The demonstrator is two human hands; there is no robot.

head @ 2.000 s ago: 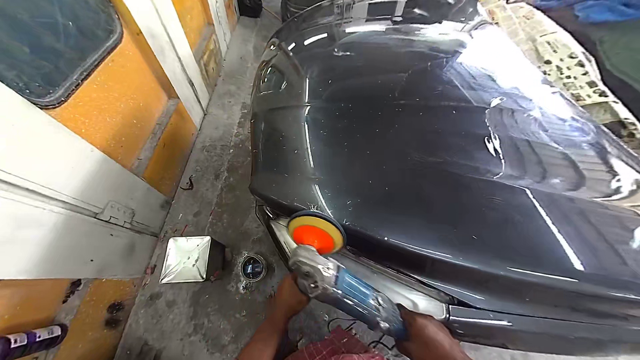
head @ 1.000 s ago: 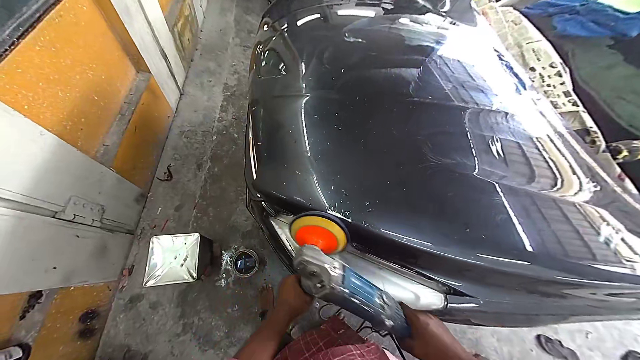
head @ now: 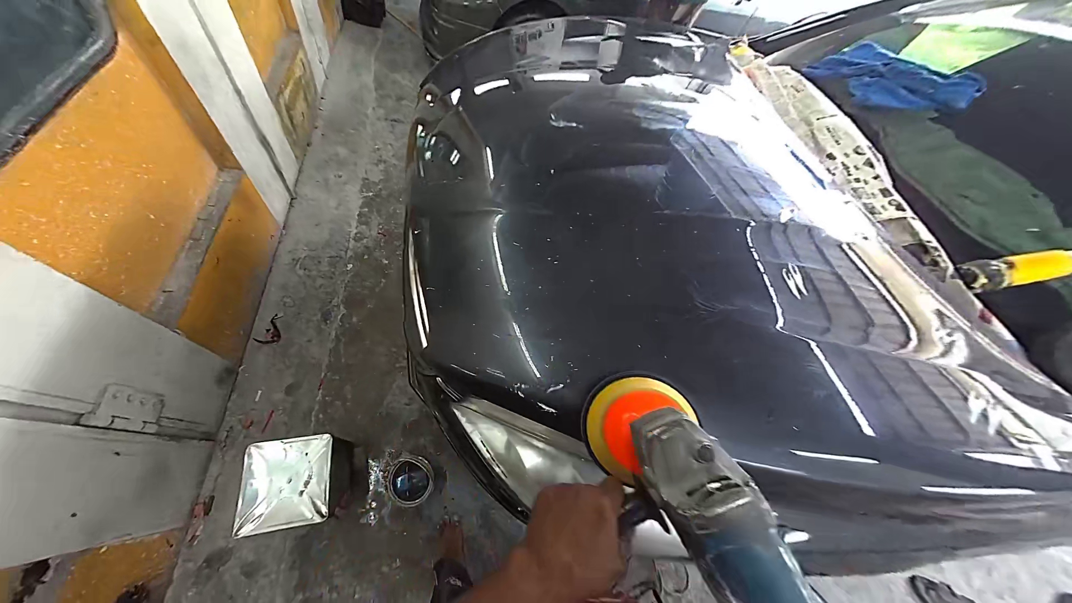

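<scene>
A power polisher (head: 712, 494) with a grey metal head and blue body reaches up from the bottom edge. Its yellow and orange round pad (head: 632, 423) lies at the front edge of the glossy black car hood (head: 603, 276), above the headlight (head: 523, 448). My left hand (head: 574, 536) is closed around the polisher's side handle, just left of the tool's head. The rear of the polisher runs out of the picture, and my right hand is outside the frame.
A square metal can (head: 285, 484) and a round open container (head: 410, 481) stand on the concrete floor (head: 310, 368). An orange and white wall lines the left. Newspaper (head: 846, 159) covers the hood's rear edge, with a blue cloth (head: 900, 75) on the windshield. A yellow-handled tool (head: 1017, 270) shows at right.
The polisher pad has moved right and onto the hood's front edge from the corner beside the headlight. My right hand, on the tool's body before, has left the view.
</scene>
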